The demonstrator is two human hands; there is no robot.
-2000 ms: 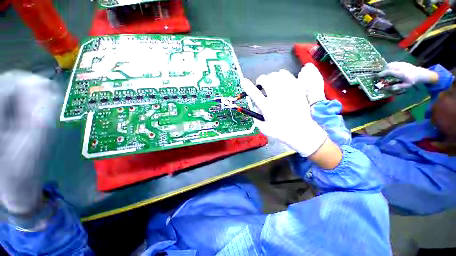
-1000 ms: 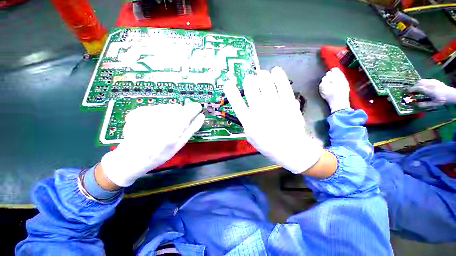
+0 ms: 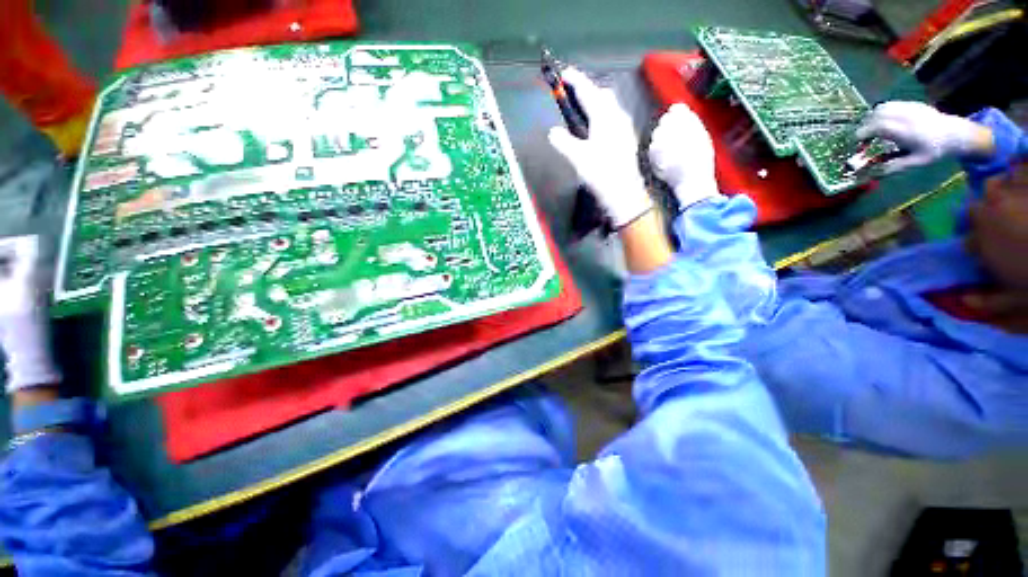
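A large green printed circuit board (image 3: 338,271) lies solder side up on a red pad (image 3: 259,411) in front of me. My right hand (image 3: 605,147), in a white glove, is off the board's right side and holds the diagonal cutters (image 3: 560,90), jaws pointing up and away. My left hand (image 3: 23,321), in a white glove, is at the left picture edge beside the board, blurred and partly cut off. Whether its fingers hold anything cannot be told.
A neighbour's gloved hands are at the right; one (image 3: 919,135) is on a smaller-looking board (image 3: 789,101) over a red pad (image 3: 721,147). Another red pad (image 3: 242,25) is at the back left. An orange-red post (image 3: 40,68) stands at the upper left. A yellow bench edge (image 3: 451,408) runs in front.
Both hands have left the board. My right hand has moved up and right with the cutters. My left hand has moved far left. The board shows further left in view.
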